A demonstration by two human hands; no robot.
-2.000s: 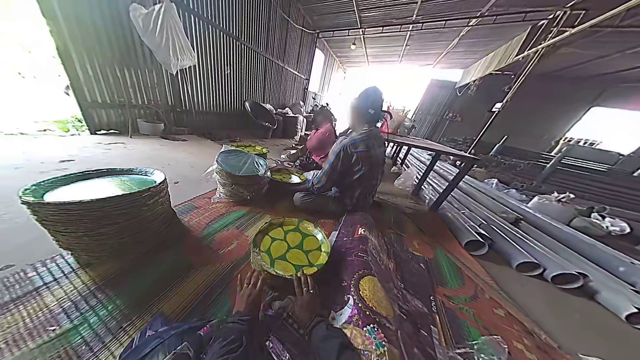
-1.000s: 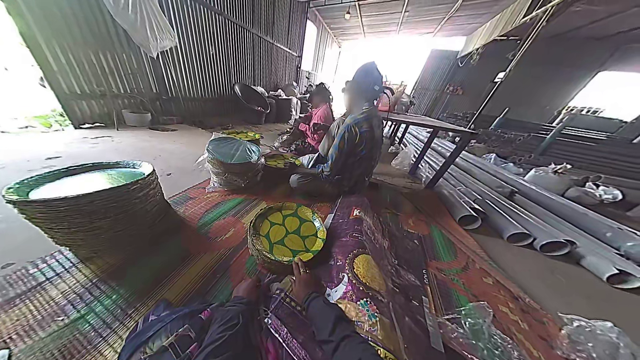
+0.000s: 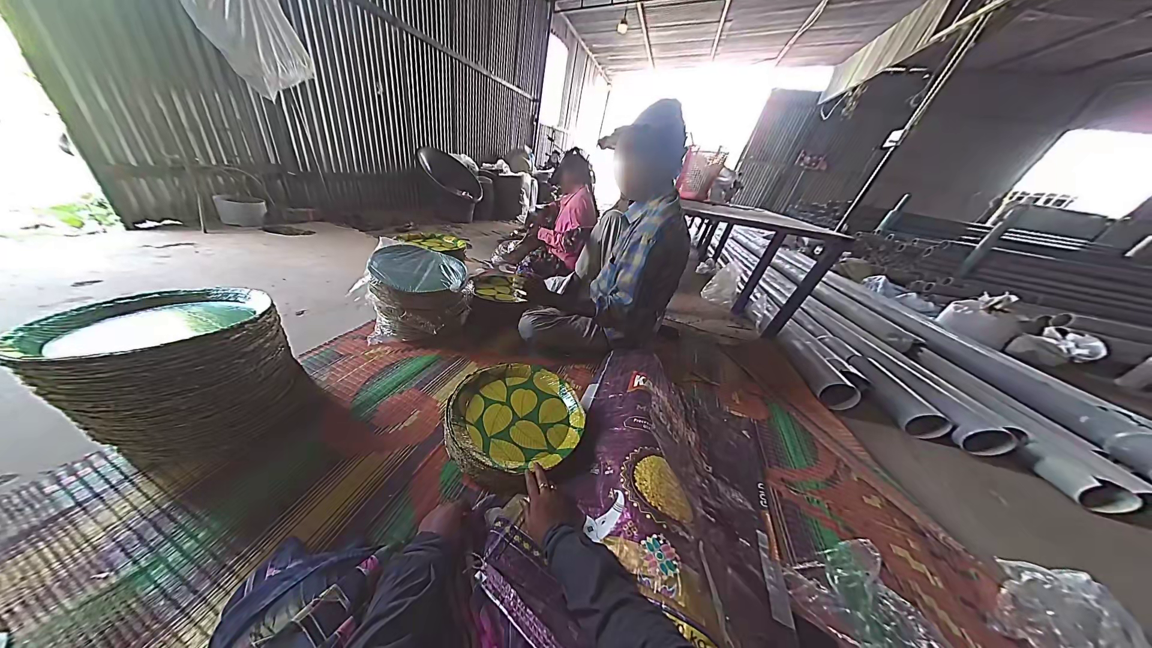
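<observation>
A stack of round plates with a green and yellow leaf pattern [image 3: 522, 416] stands in front of me on the woven mat. My right hand [image 3: 547, 506] touches the near rim of this stack with its fingertips; whether it grips a plate cannot be told. Just left of it and below the stack, my left hand [image 3: 445, 520] rests near my lap, its fingers partly hidden. A much taller stack of round plates [image 3: 162, 387] with a green rim and a pale top rises at the left.
Purple printed sacking [image 3: 666, 450] lies right of the plates. A person in a checked shirt [image 3: 639, 270] and a person in pink [image 3: 572, 220] sit ahead, beside a plastic-wrapped plate stack [image 3: 418, 292]. Grey pipes [image 3: 909, 418] and a table [image 3: 765, 219] are at the right; clear plastic [image 3: 1066, 605] lies near.
Two seconds ago both hands lay with spread fingers at the stack's near side. My left hand has since drawn back toward my lap, while my right hand touches the near rim.
</observation>
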